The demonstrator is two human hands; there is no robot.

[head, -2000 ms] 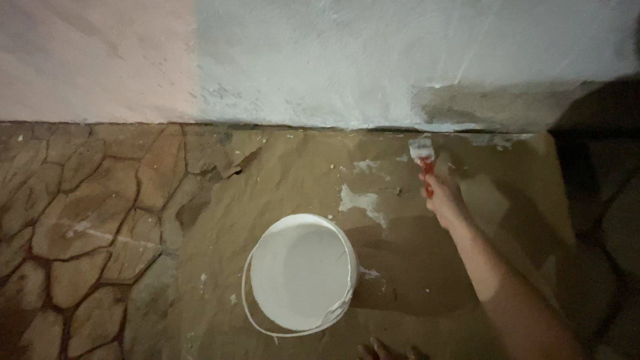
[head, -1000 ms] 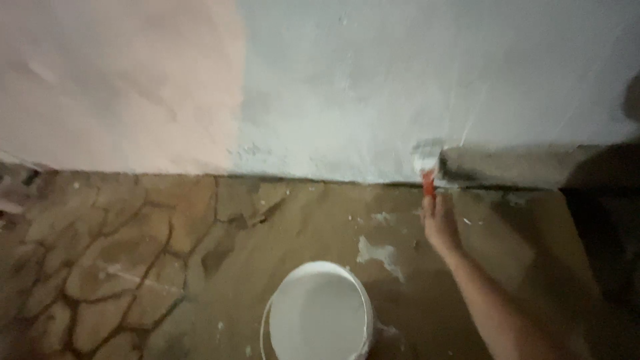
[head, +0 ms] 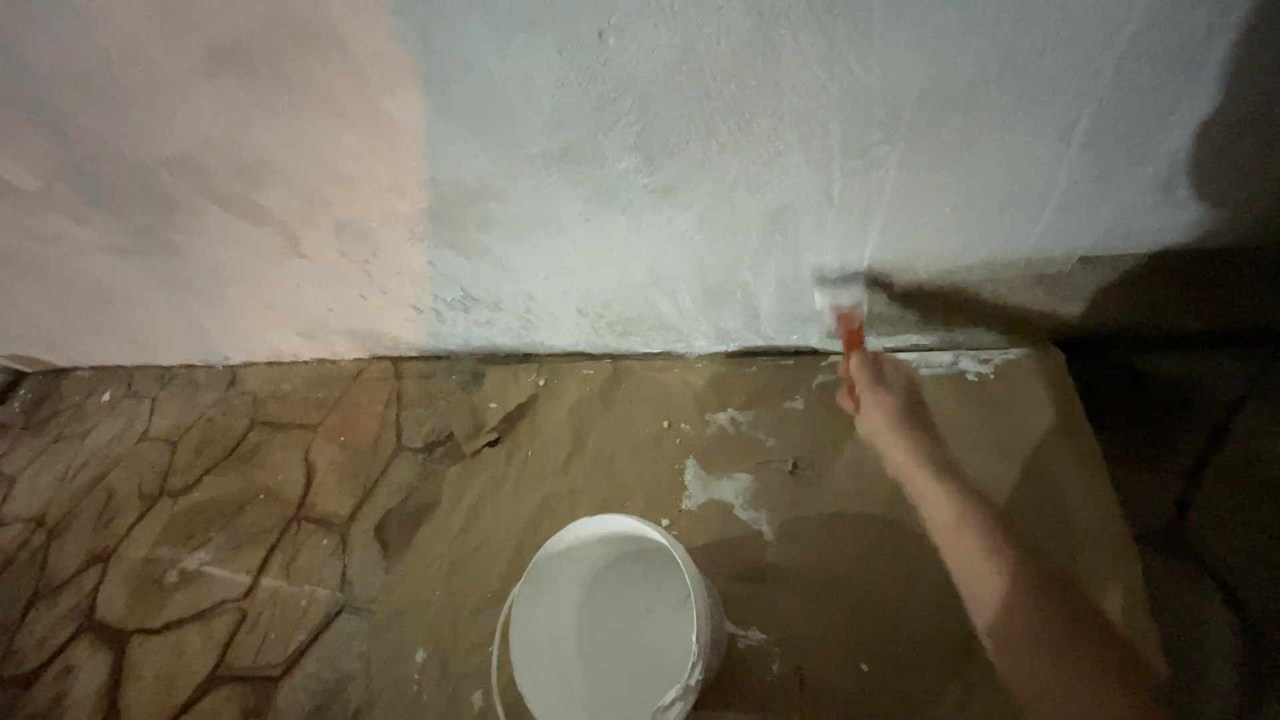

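My right hand (head: 885,400) grips the red handle of a flat paintbrush (head: 845,300), whose pale head is against the lower part of the wall (head: 640,180), beside an unpainted grey-brown strip (head: 980,295). The wall is whitish there and pink at the left. Below and to the left of the hand, a white plastic bucket (head: 705,610) with a wire-like handle stands on brown paper; white paint (head: 600,620) shows inside it. My left hand is out of the picture.
Brown covering paper (head: 580,430), wrinkled and spotted with white paint, lies along the foot of the wall. Irregular stone paving (head: 200,520) extends at the left. Dark shadow covers the right side of the wall and floor.
My right hand has raised the brush from the paper's edge onto the lower wall. Fingertips seen at the bottom edge two seconds ago are no longer in view.
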